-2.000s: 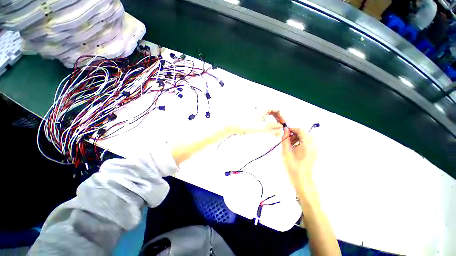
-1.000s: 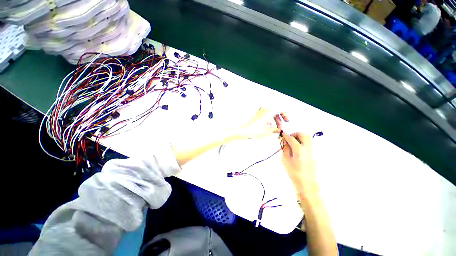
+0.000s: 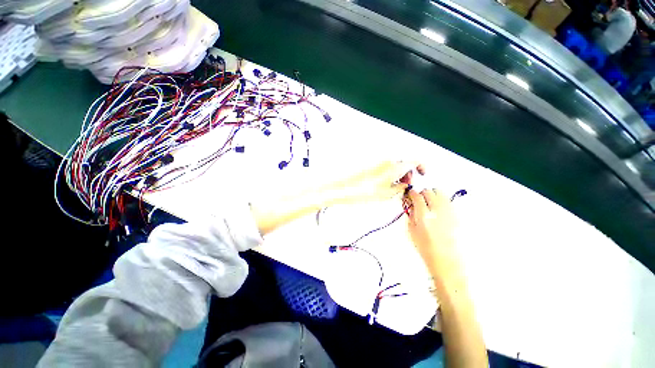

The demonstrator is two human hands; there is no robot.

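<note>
A thin red and black wire harness lies in an inverted V on the white top, with a black plug at its bend and split lead ends near the bench edge. My left hand and my right hand meet at its upper end, fingertips on a small black connector. The exact grip is small and overexposed. Another black plug sticks out right of my right hand. A white rounded panel is at the near edge, blending into the top.
A large bundle of red, white and dark wires lies at left, black plugs fanned rightward. Stacked white panels stand behind it. A green conveyor with metal rails runs beyond. A person is at the far upper right.
My left fingers have shifted and drawn together around the connector. My right fingers are more closed at the connector than two seconds ago. The harness on the top lies almost the same.
</note>
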